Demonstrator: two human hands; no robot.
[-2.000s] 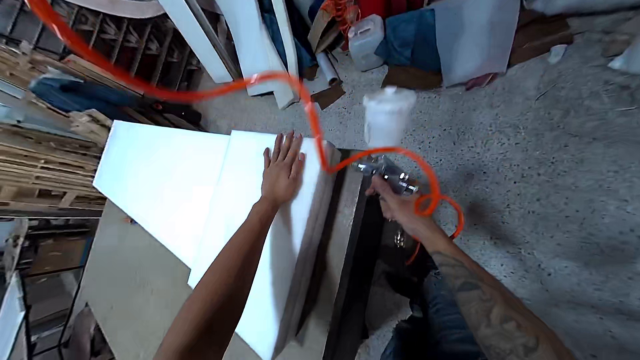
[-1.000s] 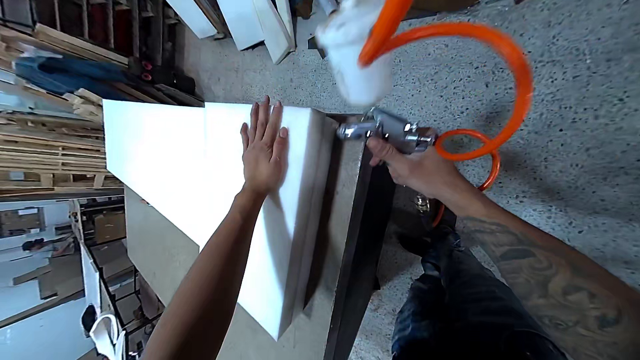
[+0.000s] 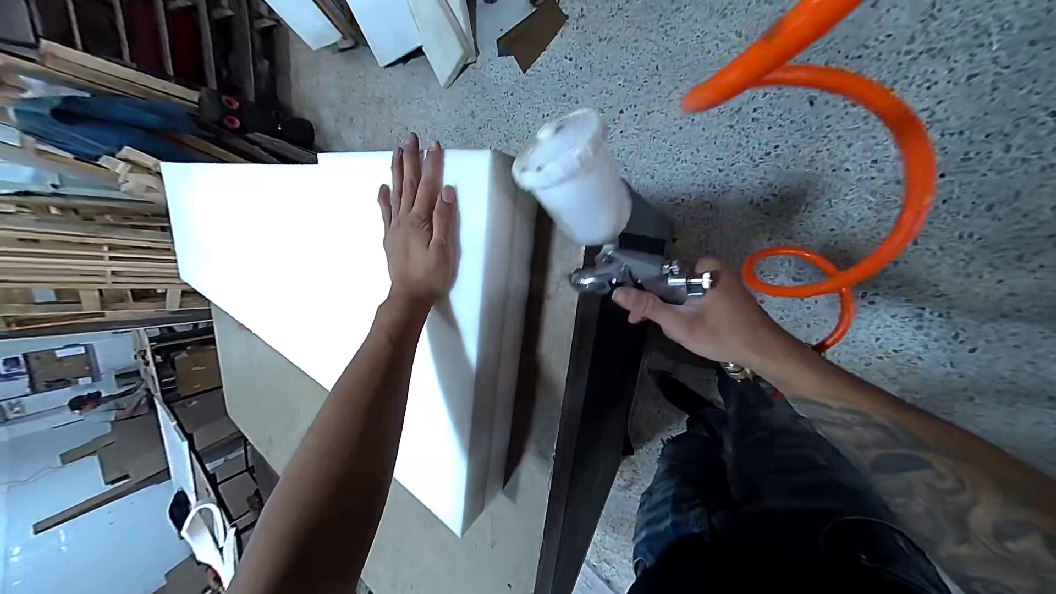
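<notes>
My left hand [image 3: 419, 239] lies flat, fingers spread, on a white foam block [image 3: 445, 338] near its far end. The block appears layered, with a longer white foam piece [image 3: 247, 214] extending to the left. In my right hand [image 3: 709, 309] is a metal spray gun [image 3: 639, 276] with a white cup [image 3: 577, 177] on top. Its nozzle points left at the foam's side, a short gap away. An orange coiled air hose [image 3: 916, 165] loops at the right; where it joins the gun is hidden.
The foam rests on a table [image 3: 516, 536] with a dark side. White boards [image 3: 384, 29] and a brown scrap [image 3: 532, 33] lie on the speckled floor. Stacked wood strips [image 3: 91, 260] stand at the left. Another person [image 3: 91, 402] is far off at lower left.
The spray gun's cup was against the floor area beyond the table and now appears beside the foam's far corner. The orange hose has swung to the right. My left hand stays on the foam.
</notes>
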